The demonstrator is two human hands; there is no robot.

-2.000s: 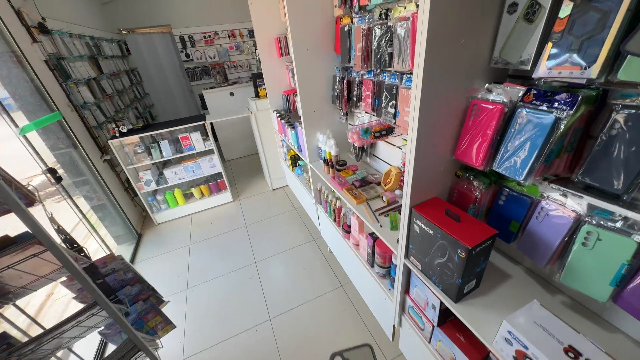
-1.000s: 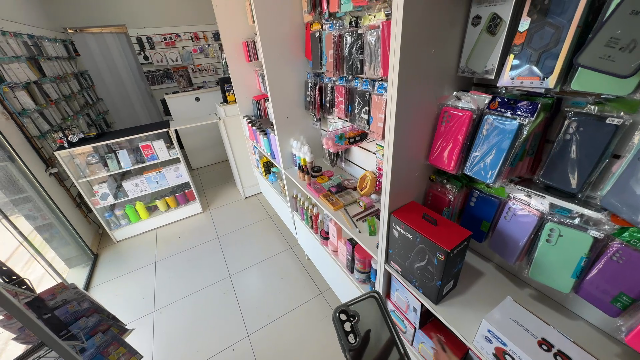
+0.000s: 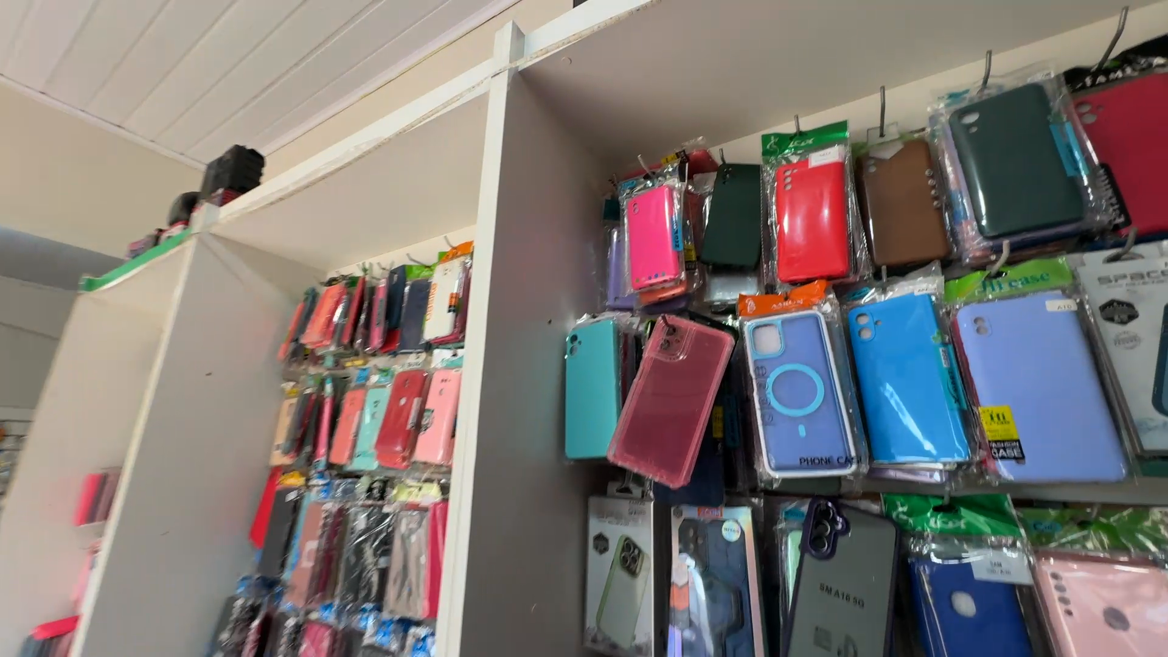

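Note:
Neither of my hands shows in the head view. Phone cases hang on metal hooks in a white shelving bay. A translucent pink phone case (image 3: 672,400) hangs tilted, partly over a teal case (image 3: 591,388). To their right are a blue case with a ring (image 3: 800,392), a bright blue case (image 3: 908,379) and a lilac case (image 3: 1045,388). A clear phone case with a dark rim (image 3: 841,579) leans at the bottom, cut off by the frame. Above hang a red case (image 3: 811,221), a brown case (image 3: 903,205) and a dark green case (image 3: 1020,162).
A white vertical divider (image 3: 479,365) separates this bay from another with many packaged cases (image 3: 401,415). Boxed cases (image 3: 620,575) hang low in the near bay. Dark objects (image 3: 233,173) sit on top of the shelving at the left, under a white panelled ceiling (image 3: 210,64).
The view has swung up to the upper hooks. A dark-rimmed phone case and part of a hand, low in the frame one second ago, are out of view.

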